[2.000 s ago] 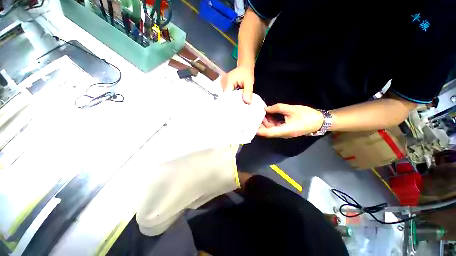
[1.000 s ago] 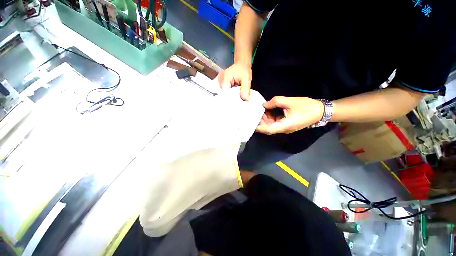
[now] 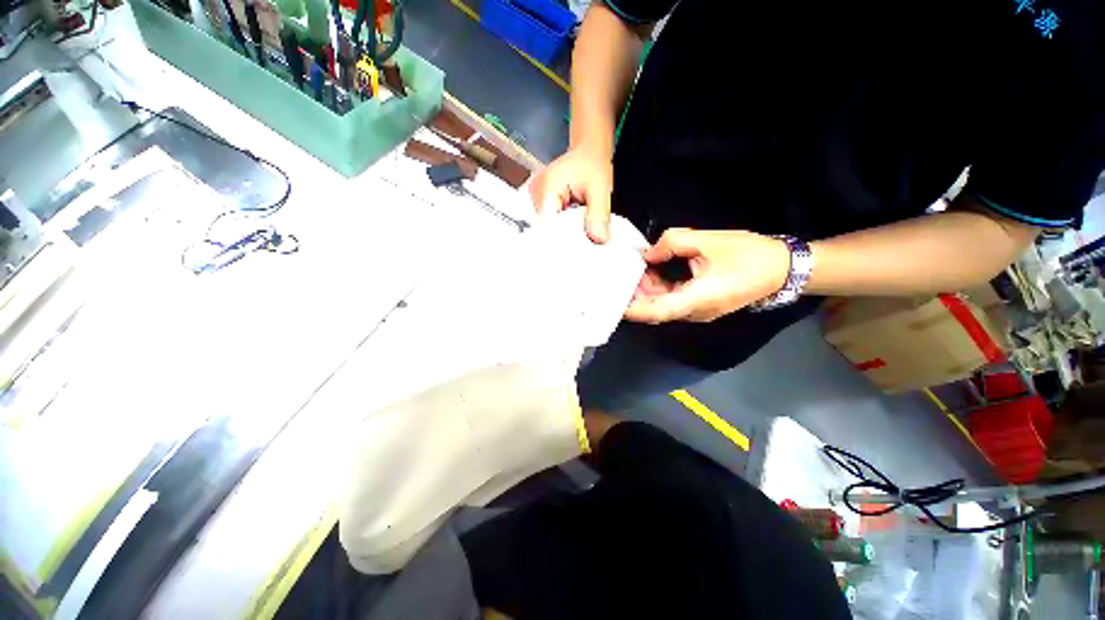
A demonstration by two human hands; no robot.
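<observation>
A beige bag body (image 3: 454, 442) lies over the white table's front edge, its upper part washed out by bright light. Yellow edging runs down its right side. A second person's two hands (image 3: 715, 276) hold its far end, fingertips at the rim. A dark sleeve comes from the bottom right. Only a strip of skin at the wrist of my right hand (image 3: 599, 431) shows beside the yellow edging; the fingers are hidden by the piece. My left hand is not in view.
A green tray (image 3: 351, 133) with tools stands at the back. A thin dark tool (image 3: 479, 200) and a cable (image 3: 288, 188) lie on the table. A second person in black stands opposite. A carton (image 3: 909, 345), a red crate (image 3: 1012, 424) and thread spools (image 3: 814, 518) are at the right.
The view has shifted slightly. The second person's fingers at the rim have moved a little. The bag body and my right wrist stay nearly as they were.
</observation>
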